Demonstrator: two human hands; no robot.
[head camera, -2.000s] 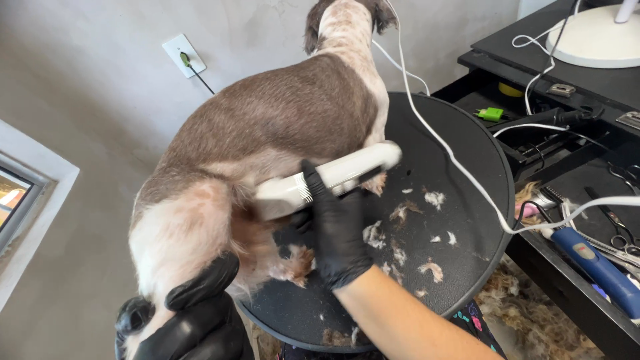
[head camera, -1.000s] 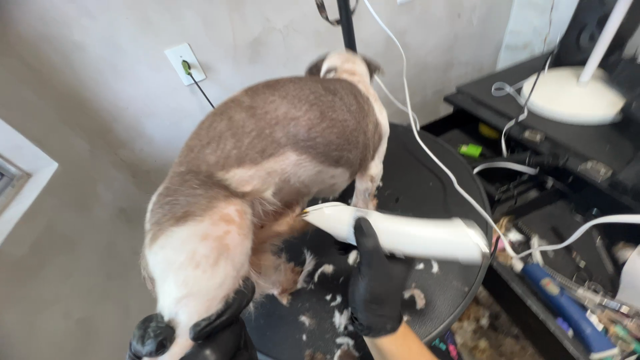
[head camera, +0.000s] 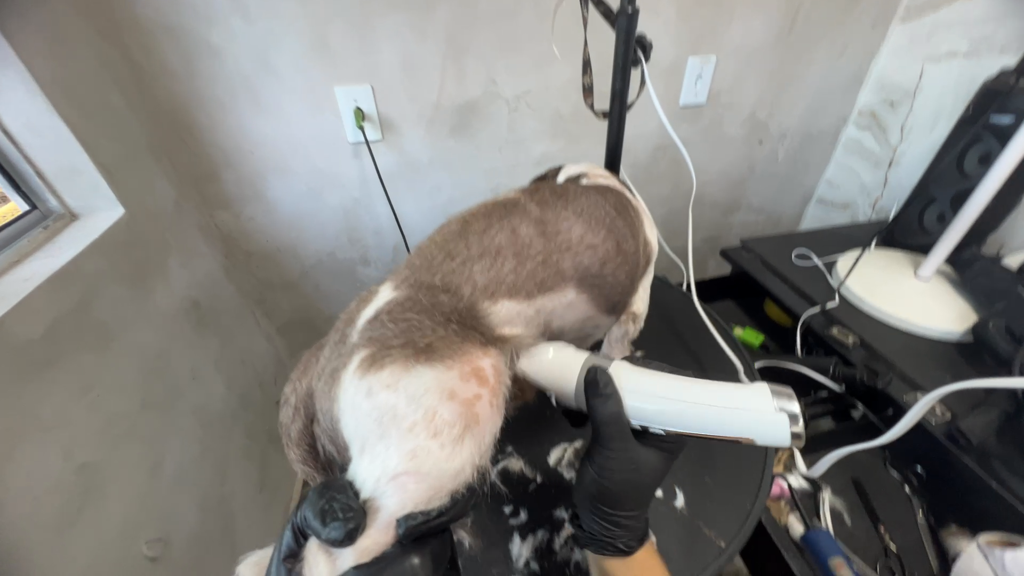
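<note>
A short-coated brown and white dog (head camera: 528, 256) stands on a round black grooming table (head camera: 696, 496), its rear toward me and its head mostly hidden. My right hand (head camera: 624, 472), in a black glove, grips a white electric clipper (head camera: 696, 404). The clipper's head end lies by the dog's flank, just in front of the thigh; its blade is hidden. My left hand (head camera: 352, 528), also gloved in black, holds the dog's hind leg low at the bottom edge of the view.
Hair clippings (head camera: 524, 548) lie on the tabletop. A black grooming post (head camera: 621, 88) with a hanging strap rises behind the dog. White cords (head camera: 690, 200) run down on the right. Beside the table, a black cabinet (head camera: 768, 256) bears a white lamp base (head camera: 904, 292); tools lie in its drawer.
The clipper has moved back to the dog's flank after being farther right a second ago. The dog's head, raised two seconds ago, is now lower. The view has tilted up.
</note>
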